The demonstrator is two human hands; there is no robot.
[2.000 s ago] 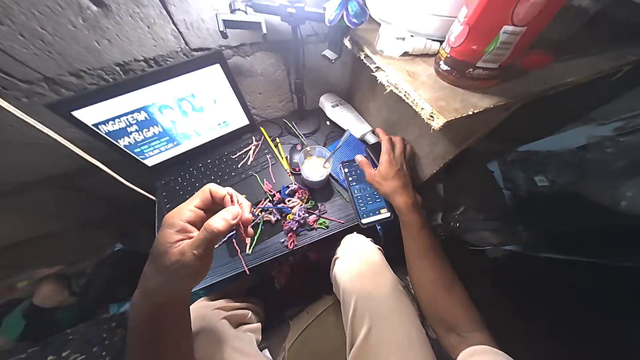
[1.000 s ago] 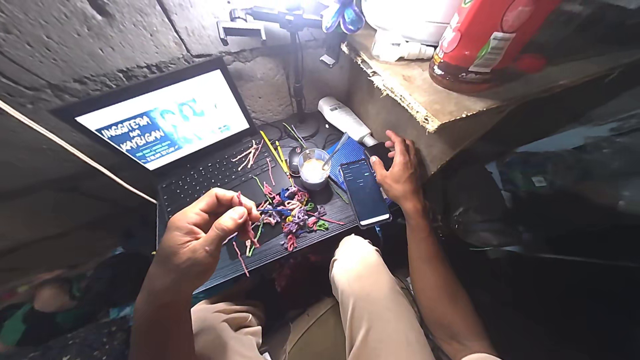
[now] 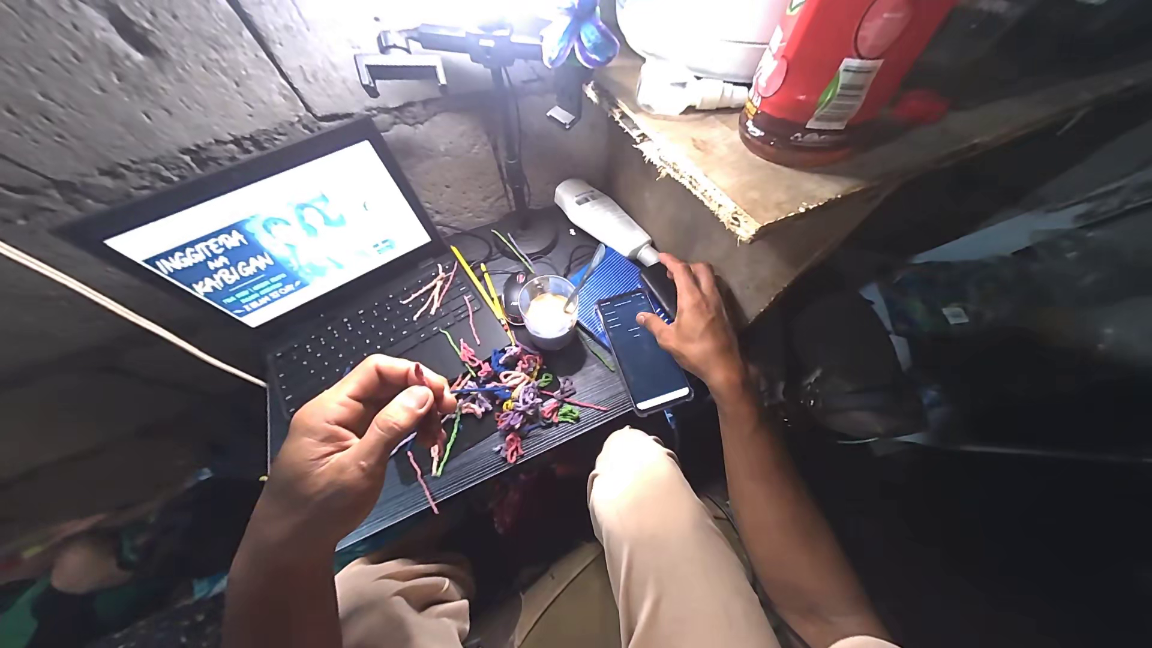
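My left hand pinches a small reddish piece of yarn between thumb and fingertips, above the laptop's front edge. A pile of coloured yarn loops lies just right of it, with loose yarn strands below the fingers. The thumb of my right hand is over the screen of a smartphone, its other fingers spread past the phone's right edge. The phone lies partly on a blue patterned item. Left of the phone stands a clear cup with white contents and a spoon.
An open laptop stands at the left. Behind the cup are a white bottle and a phone-holder stand. A rough-edged wooden shelf bearing a red container juts out at the upper right. Yellow sticks lie beside the keyboard.
The phone's screen has gone from a keypad-like layout to a dark page with lines. My right thumb has shifted over the screen from its upper edge. My left hand keeps its pinch.
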